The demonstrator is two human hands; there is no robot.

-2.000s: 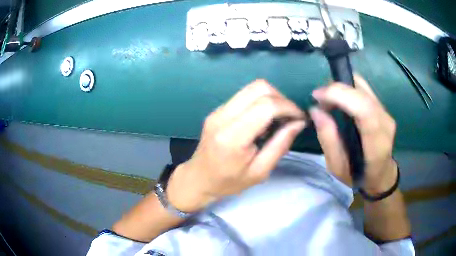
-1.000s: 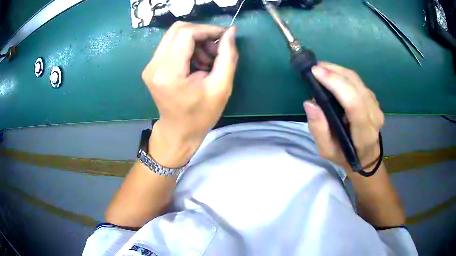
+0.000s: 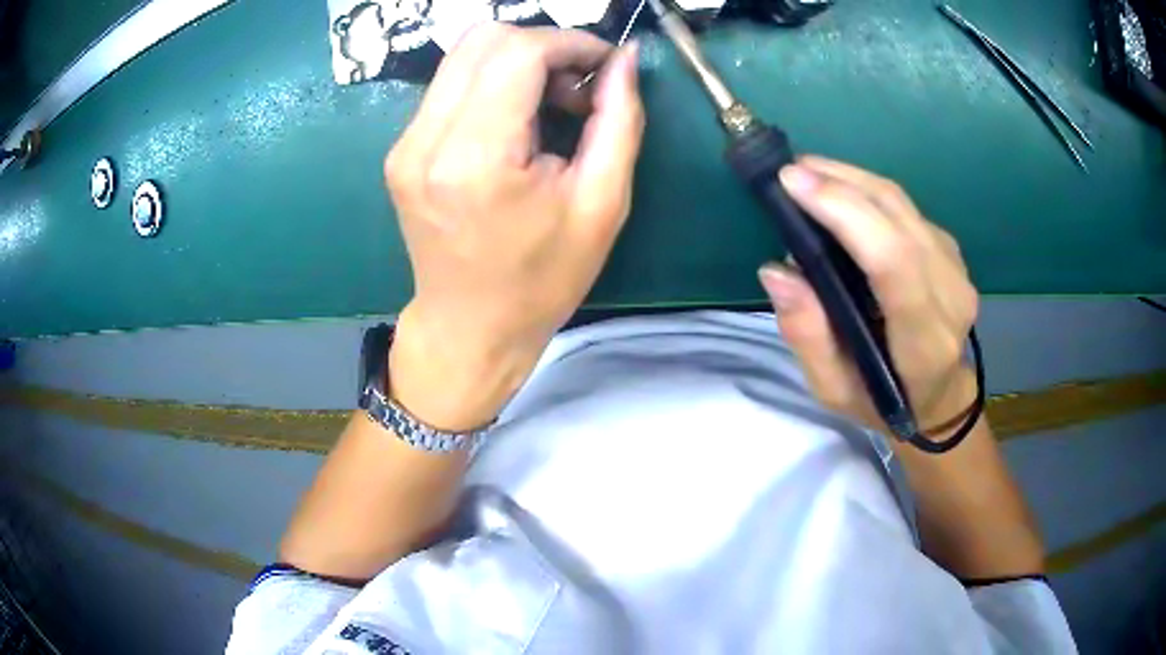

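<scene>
My right hand [image 3: 882,288] holds a soldering iron [image 3: 818,250] by its black handle. Its silver barrel points up and left to the fixture, and the tip is at the frame's top edge. My left hand [image 3: 512,192] pinches a thin bright solder wire [image 3: 630,23] between thumb and forefinger, its end by the iron's tip. Whether wire and tip touch cannot be told. The silver-white fixture [image 3: 362,49] lies at the top, cut off by the frame edge and partly hidden by my left hand. Small workpieces with dark gaps sit in it.
Two small white-silver rings [image 3: 148,207] lie at left on the green mat [image 3: 281,243]. Tweezers [image 3: 1017,79] lie at upper right. A black block [image 3: 1135,58] is at the far right edge. A pale rail [image 3: 109,71] curves across the upper left.
From two seconds ago, my hands have moved apart and the wire has come to the fixture by the iron's tip. In the last second, my left hand moved slightly right and the iron slightly left.
</scene>
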